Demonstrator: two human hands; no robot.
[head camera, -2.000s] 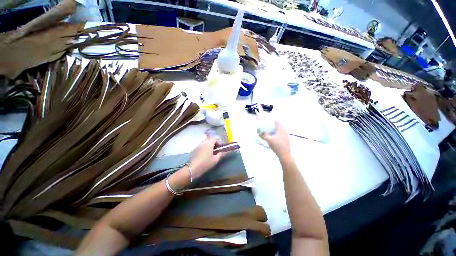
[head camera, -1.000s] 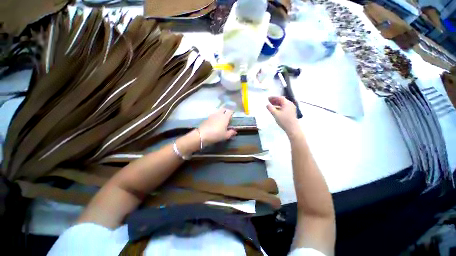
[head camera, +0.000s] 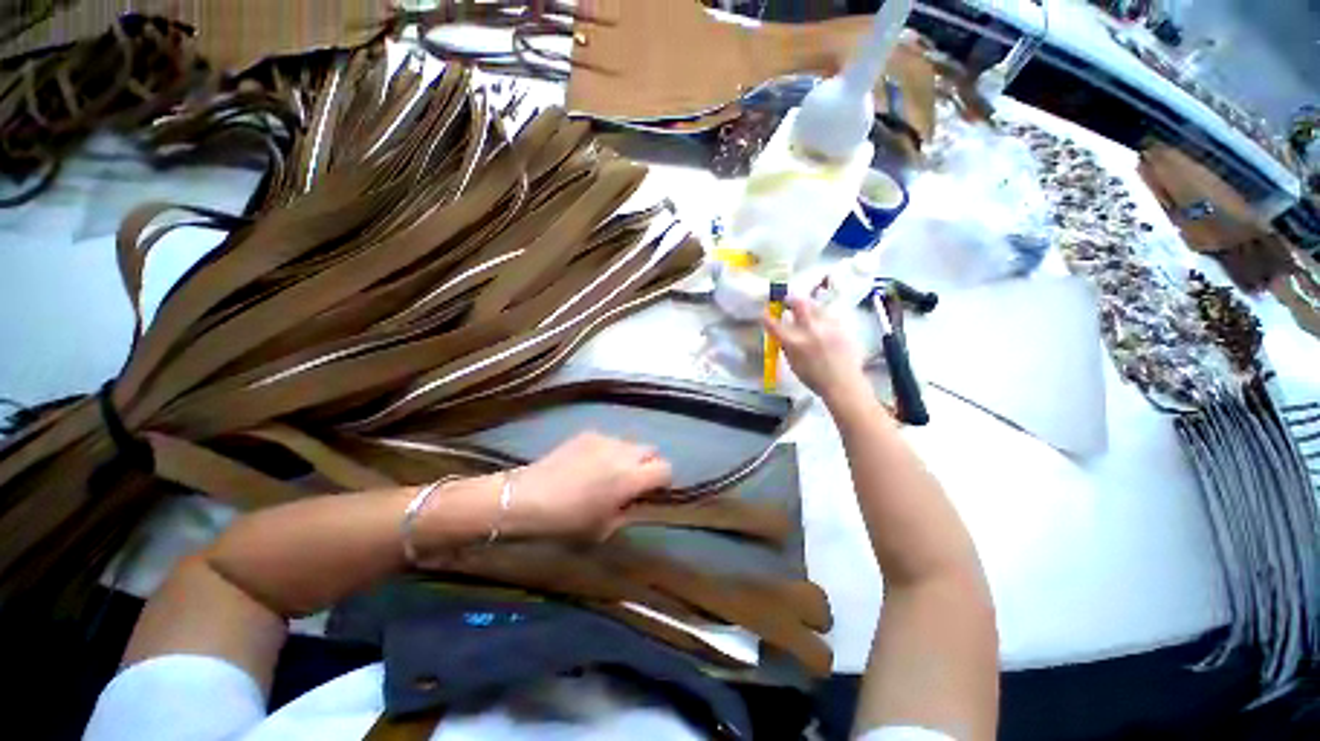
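Long brown straps lie over a grey board (head camera: 709, 449). My left hand (head camera: 591, 485) is closed on a thin strap (head camera: 731, 475) whose white-edged end curves up to the right above the board. My right hand (head camera: 814, 340) is at the upper end of a yellow tool (head camera: 772, 348) with a dark band, beside the glue pot (head camera: 741, 290); whether the fingers grip it is hard to tell. Another yellow handle (head camera: 735, 258) rests at the pot. A large strap bundle (head camera: 377, 290) fans out on the left, tied with a black band (head camera: 122, 423).
A whitish glue bottle (head camera: 793, 181) stands behind the pot, with a blue tape roll (head camera: 873, 206) beside it. A black-handled hammer (head camera: 902, 362) lies right of my right hand. A clear plastic bag (head camera: 984, 210), a white sheet (head camera: 1031, 348) and thin grey strips (head camera: 1267, 536) lie further right.
My left hand has moved down and towards me, now with a thin strap. My right hand has moved to the yellow tool near the glue pot. The view has shifted, showing the bundle's tie.
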